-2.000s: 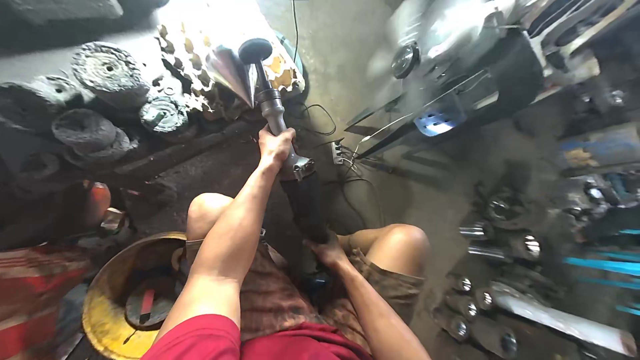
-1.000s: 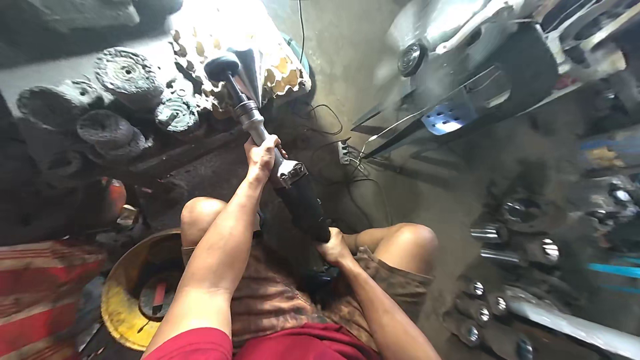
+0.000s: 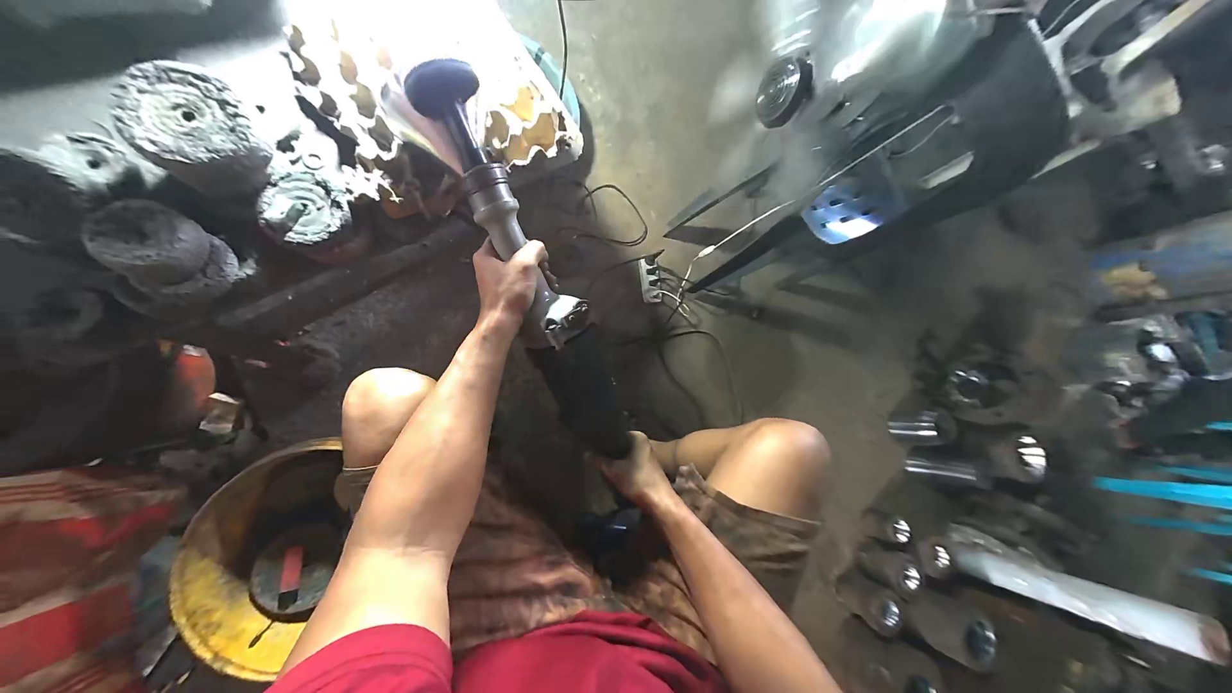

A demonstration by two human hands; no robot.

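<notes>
A long-necked power grinder point(image 3: 568, 385), with a dark body and a grey metal neck, lies slantwise between my knees. My left hand point(image 3: 512, 279) is wrapped around its grey neck, just above the bright gear housing. Around the rear end of the black body, near my right knee, my right hand point(image 3: 635, 469) is closed. A thin shaft at the far end carries a dark round disc point(image 3: 441, 87), over a pale cone-like thing whose kind I cannot tell.
Rolled grey abrasive wheels point(image 3: 188, 120) stand at the left, beside egg-carton trays point(image 3: 529, 120). A yellow tub point(image 3: 217, 616) sits by my left leg. A power strip point(image 3: 651, 280) with cables lies ahead. A stand fan point(image 3: 852, 207) is at right, above several metal cylinders point(image 3: 962, 472).
Both hands have stayed on the grinder. Its disc end swung left between the oldest frame and the middle one.
</notes>
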